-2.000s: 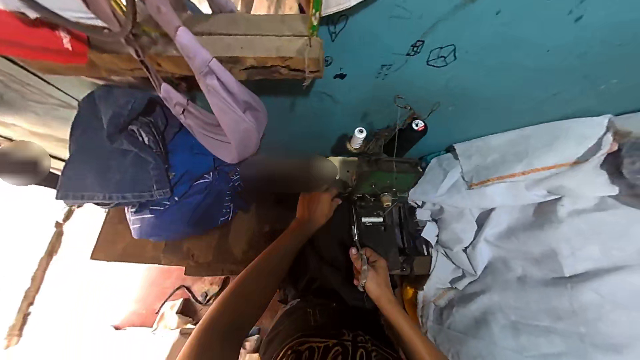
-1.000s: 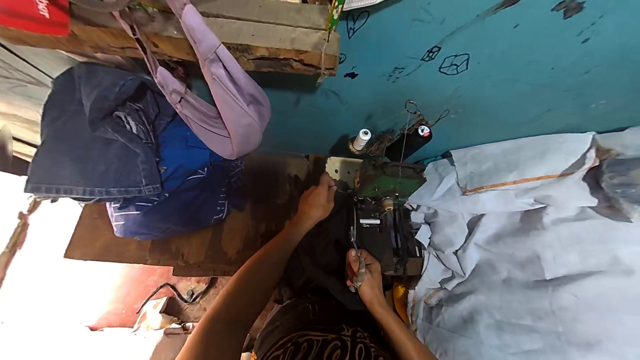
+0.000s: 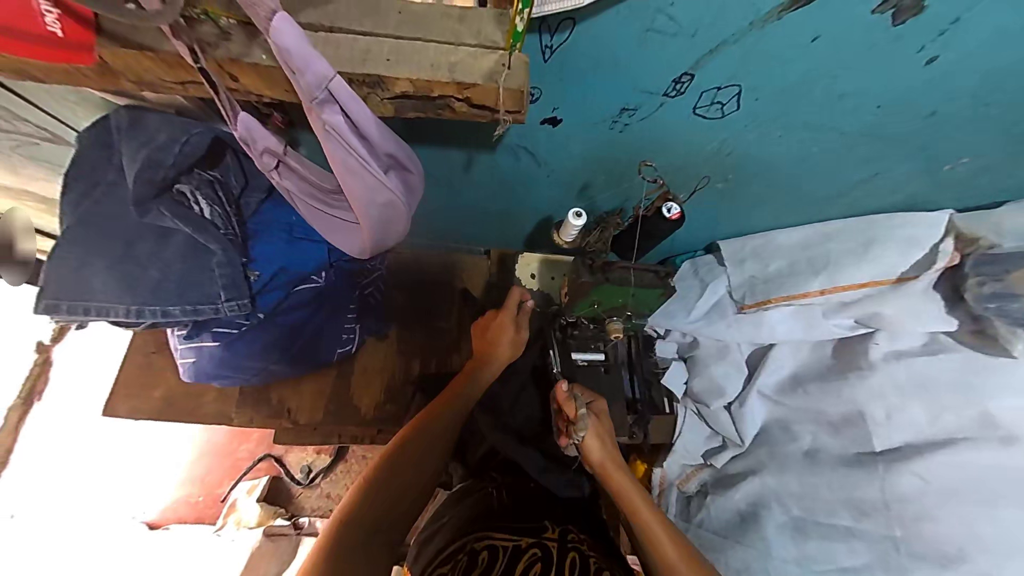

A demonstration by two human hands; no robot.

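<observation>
My right hand [image 3: 586, 426] is closed around the handles of metal scissors [image 3: 555, 356], whose blades point away from me beside the machine. My left hand [image 3: 501, 332] is at the left of the machine's far end, with thumb and forefinger together near dark cloth; whether it pinches the cloth cannot be made out. Black fabric [image 3: 512, 416] lies below and between the hands. The green and black sewing machine [image 3: 616, 292] stands just right of them. Behind it are a white thread cone [image 3: 573, 225] and a black thread cone [image 3: 652, 228].
Dark jeans [image 3: 152, 232] and blue cloth [image 3: 296, 320] lie piled on the wooden table [image 3: 336, 400] at left. A mauve cloth strap [image 3: 360, 176] hangs from a wooden shelf [image 3: 432, 72]. Large pale grey fabric [image 3: 864, 416] covers the right side. A teal wall [image 3: 800, 152] rises behind.
My left hand has drawn a little nearer to me from the machine's far end since the first frame. My right hand still holds the scissors.
</observation>
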